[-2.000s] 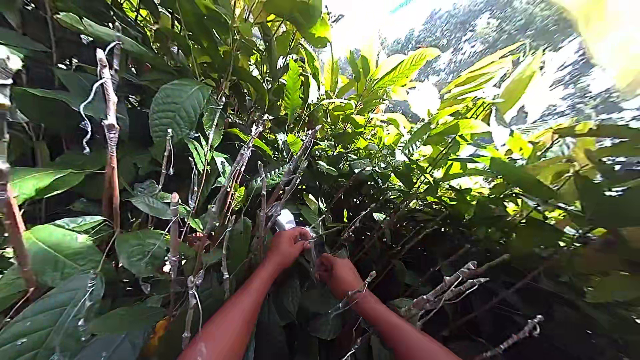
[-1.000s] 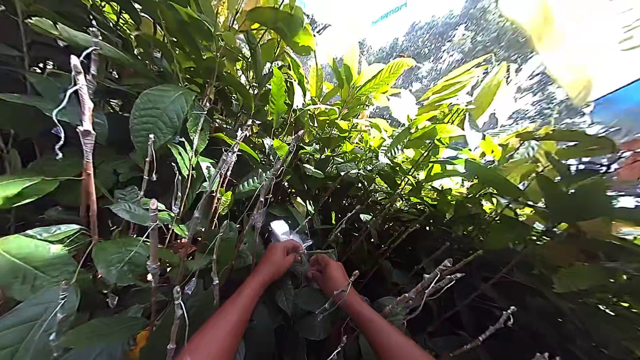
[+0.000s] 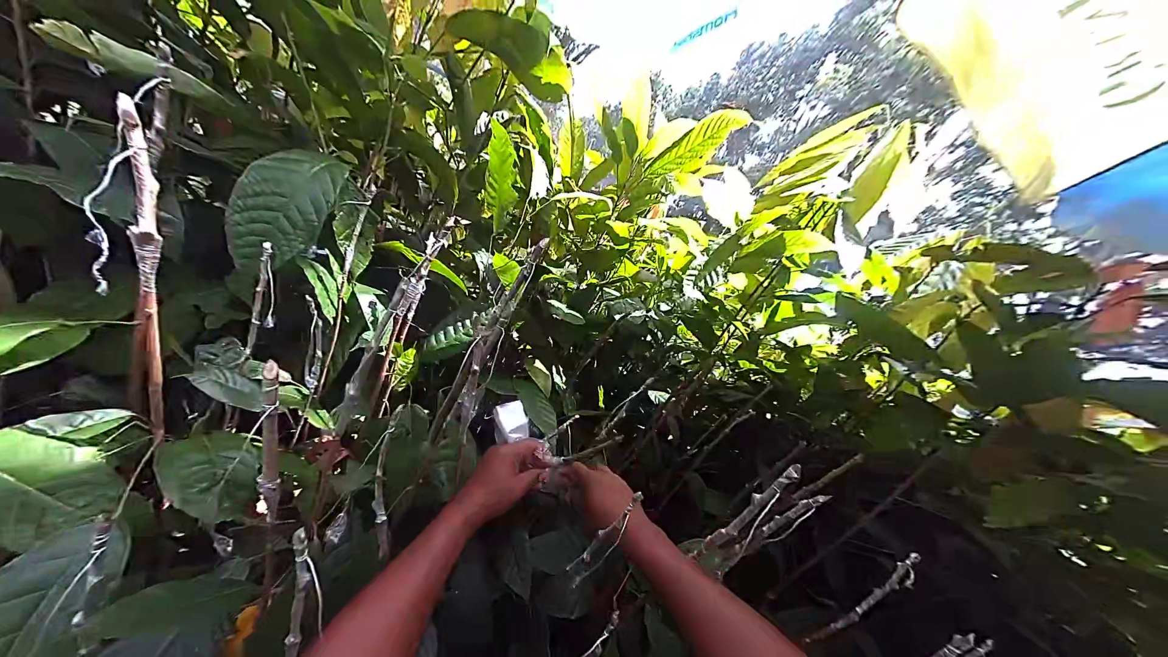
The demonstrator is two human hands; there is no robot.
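Observation:
My left hand [image 3: 502, 476] is closed on clear plastic film [image 3: 546, 454], near the lower middle of the view. A small white object [image 3: 511, 421] shows just above its fingers; I cannot tell what it is. Close to its right, my right hand [image 3: 595, 493] pinches at the same spot, where a thin green stem [image 3: 593, 449] crosses above the fingers. The fingertips of both hands almost touch. What lies between them is small and partly hidden. A thin cut twig with wrapping [image 3: 610, 538] passes in front of my right wrist.
Several cut stems wrapped in clear film stand around, among them a thick brown one [image 3: 146, 237] at the left and a branched one [image 3: 753, 520] at the lower right. Large green leaves [image 3: 283, 205] crowd the left. Bright foliage [image 3: 698, 146] rises behind. A blue surface [image 3: 1118, 201] shows far right.
The view has shifted somewhat to the right. Both hands stay close together at the stem, and the white object shows above my left hand throughout.

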